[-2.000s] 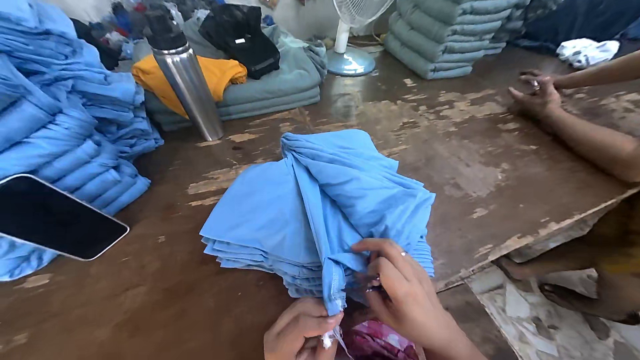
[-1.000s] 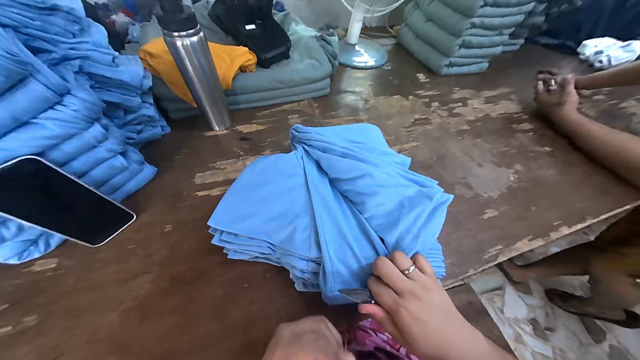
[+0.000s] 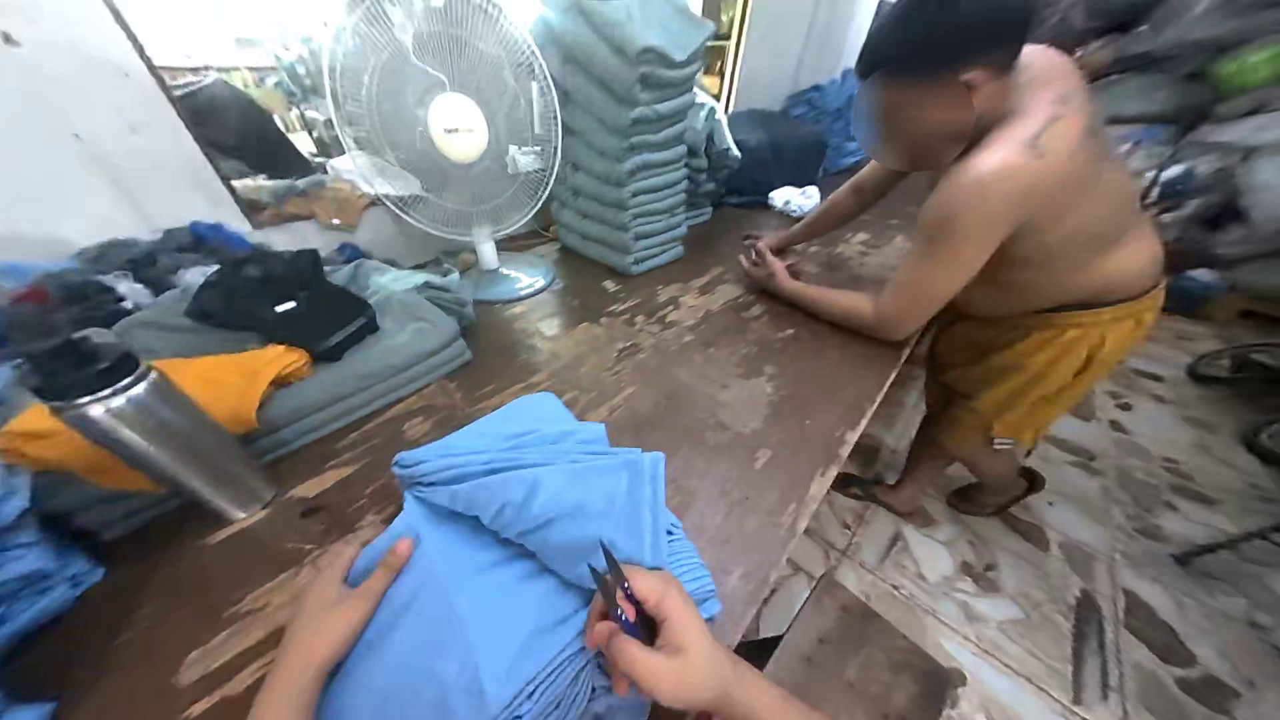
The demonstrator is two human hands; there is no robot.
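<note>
A stack of light blue fabric pieces lies on the worn wooden table, its upper layers folded over and gathered. My left hand rests along the stack's left side, thumb on the cloth and fingers partly hidden behind it. In my right hand is a pair of small thread snips, blades pointing up and apart, over the right part of the stack.
A steel bottle stands at the left by orange cloth and folded grey garments. Behind are a desk fan and a tall grey garment stack. A person leans on the table's right edge.
The view has swung up and right, bringing the fan and person into sight. My left hand has moved to the stack's left side. My right hand has left the cloth's near edge; snips now show in it.
</note>
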